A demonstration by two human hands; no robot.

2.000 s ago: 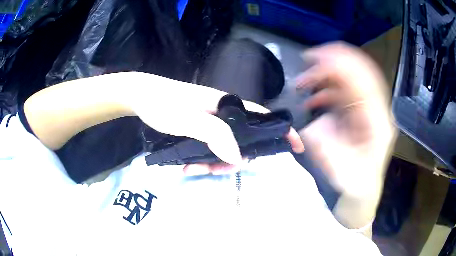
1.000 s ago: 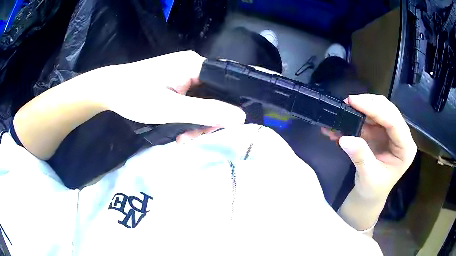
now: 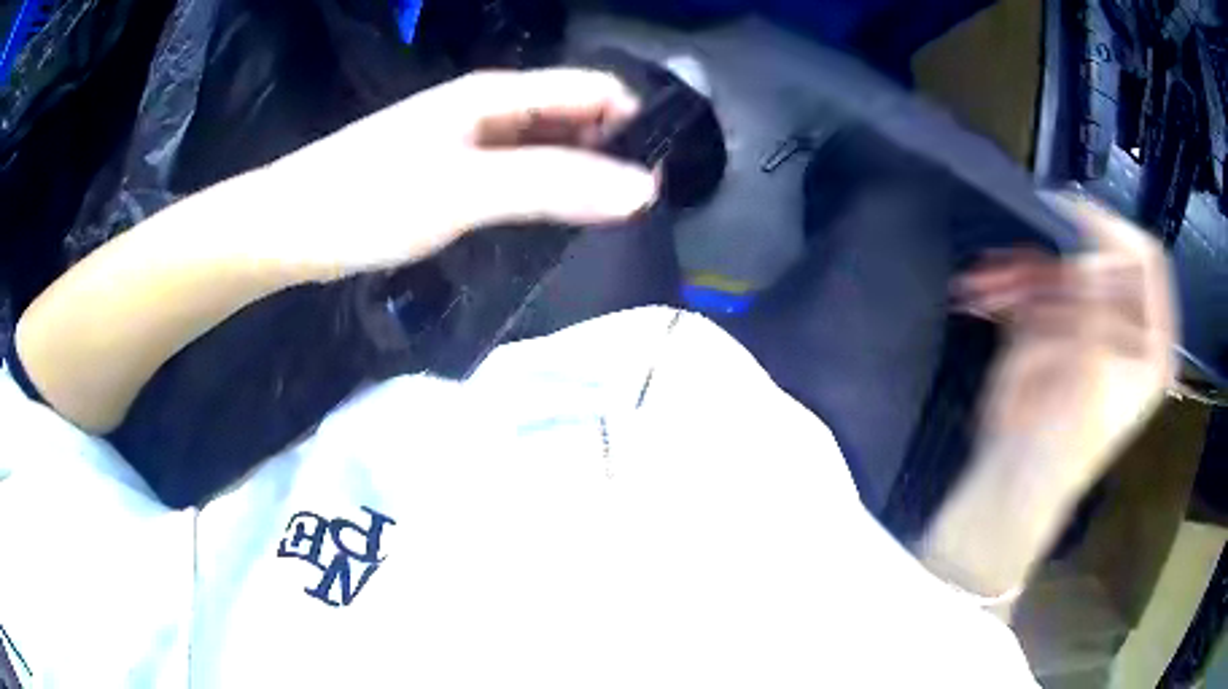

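Note:
My left hand (image 3: 525, 168) is at upper centre left, thumb and curled fingers apart. A dark shape lies at its fingertips against my dark trouser leg; I cannot tell whether it is a part in the hand. My right hand (image 3: 1077, 330) is strongly blurred at the right, beside the black tray (image 3: 1192, 310). A dark streaked shape (image 3: 943, 431) shows below and left of its fingers, but blur hides whether the hand holds it. The long black moulded part is not clearly visible.
A crinkled black bag (image 3: 256, 101) is at left, with bits of blue behind it. Loose black parts (image 3: 1165, 121) lie in the tray. Brown cardboard (image 3: 980, 101) stands beside and below the tray. A small dark narrow object (image 3: 785, 151) lies on the grey floor.
The long black part held between both hands a second ago is no longer seen there. My left hand has moved up slightly. My right hand has moved right, towards the tray.

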